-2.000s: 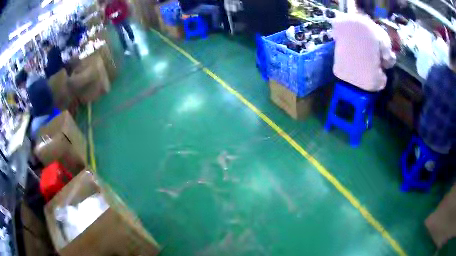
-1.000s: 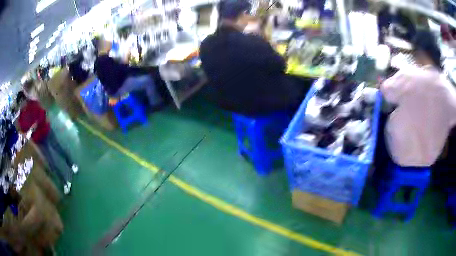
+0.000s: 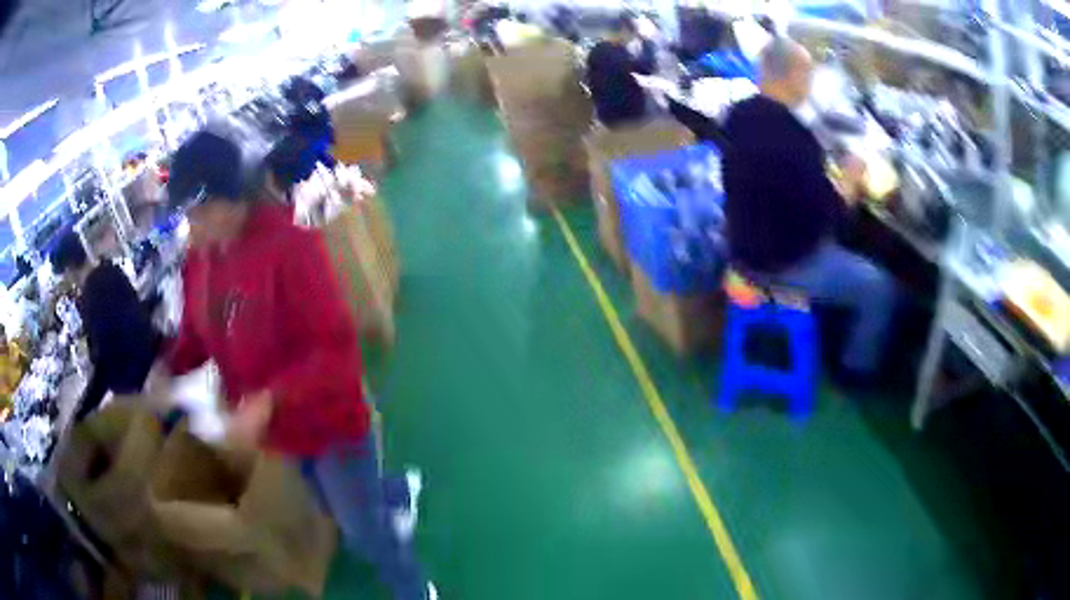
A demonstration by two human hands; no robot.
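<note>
Neither of my hands is in the picture. Nearest in front of me, at the lower left, an open brown carton stands on the floor. A person in a red top leans over it with both hands near its opening. A blurred white thing is at that person's hands; I cannot tell what it is. A second brown carton stands beside the first, at its left.
A green aisle floor with a yellow line runs ahead. On the right are a seated person on a blue stool, a blue crate on a carton, stacked cartons and a bench frame. Seated workers line the left bench.
The view has moved forward along the aisle and turned. The person in red is now much nearer, at the left by the cartons. The crate of parts and the person in pink have left the view.
</note>
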